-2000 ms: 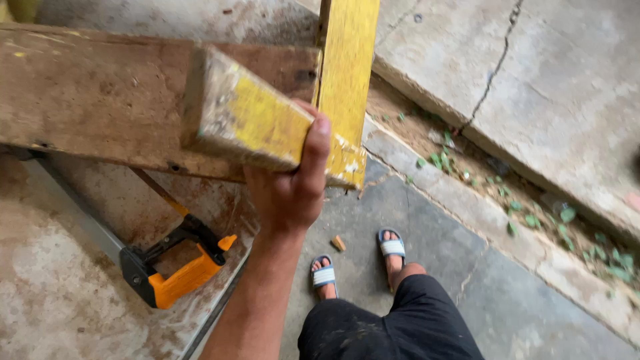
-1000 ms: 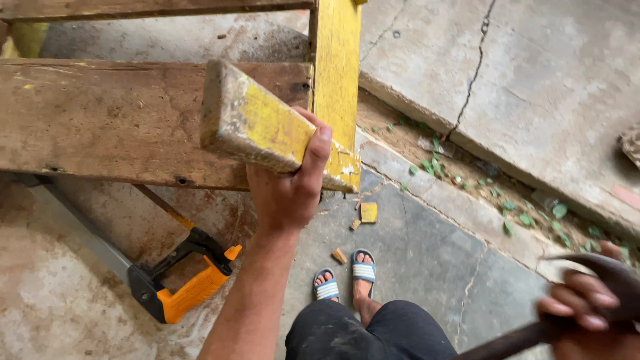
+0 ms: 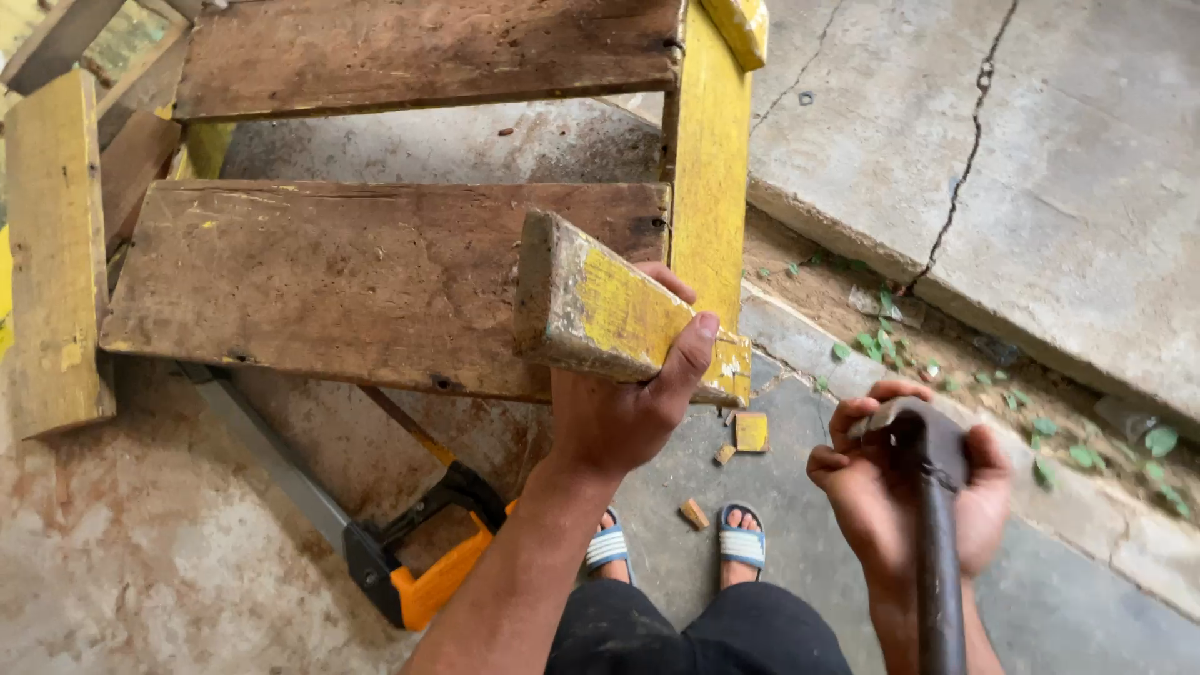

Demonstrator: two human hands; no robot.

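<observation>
My left hand (image 3: 623, 403) grips a yellow-painted wooden leg (image 3: 619, 305) that sticks up toward me from the corner of a wooden frame. Worn brown boards (image 3: 394, 272) run left from a yellow rail (image 3: 710, 178). On the right, my right hand (image 3: 909, 478) holds a dark metal claw hammer (image 3: 923, 450) by its head, the fingers around the head and the handle pointing down the view. The hammer is apart from the wood. Below the boards, a hacksaw (image 3: 436, 572) with an orange and black handle lies on the floor, partly behind my left forearm.
Small wood offcuts (image 3: 751, 432) lie on the concrete near my sandalled feet (image 3: 741, 544). A raised concrete slab (image 3: 1059, 187) with a crack borders a dirt strip with small plants (image 3: 877, 347). At the left, a yellowish board (image 3: 56, 262) stands beside other wooden pieces.
My right hand, out of view two seconds ago, came in at the right edge with the hammer and is now nearer the leg. My left hand keeps its grip. More of the boards shows.
</observation>
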